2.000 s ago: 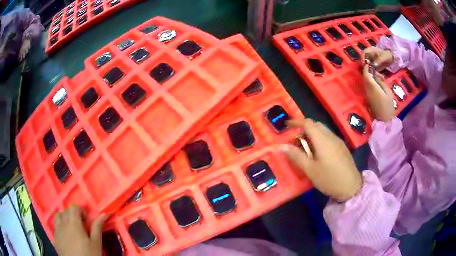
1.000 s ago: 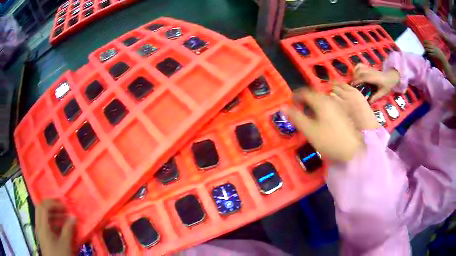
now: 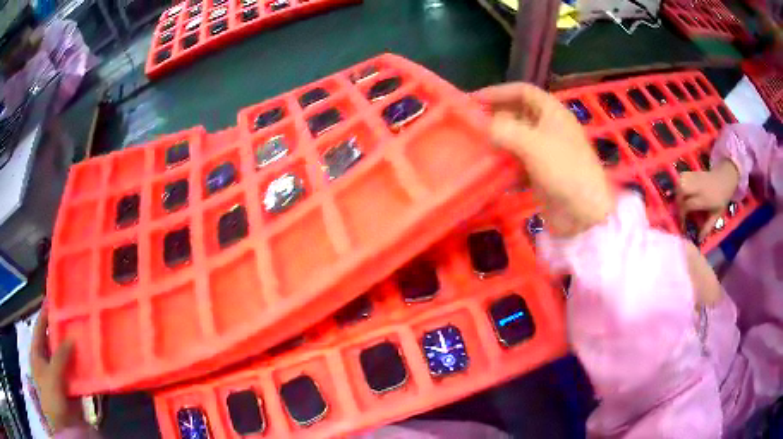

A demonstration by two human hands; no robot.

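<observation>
The red-orange upper tray (image 3: 300, 249) holds several watch bodies in its far pockets; its near row of pockets is empty. My right hand (image 3: 549, 150) grips its far right corner. My left hand (image 3: 53, 369), partly cut off and blurred, is at its near left corner, the fingers on its edge. The lower tray (image 3: 343, 416) lies partly hidden under it, nearer my body. Its front row holds watches: one watch (image 3: 445, 351) shows a blue clock face, one at the right (image 3: 512, 320) shows small blue lettering, and several are dark.
A neighbour's tray (image 3: 631, 184) of watches lies at the right, with another worker's hand (image 3: 711, 190) over it. A metal post (image 3: 533, 43) stands behind. Another filled tray (image 3: 159, 64) lies at the far left on the dark green surface (image 3: 378, 39). A pink-sleeved person (image 3: 64, 51) is far left.
My right hand has moved from the lower tray to the upper tray's far right corner. The upper tray has turned and shifted right in view. The camera view has also shifted.
</observation>
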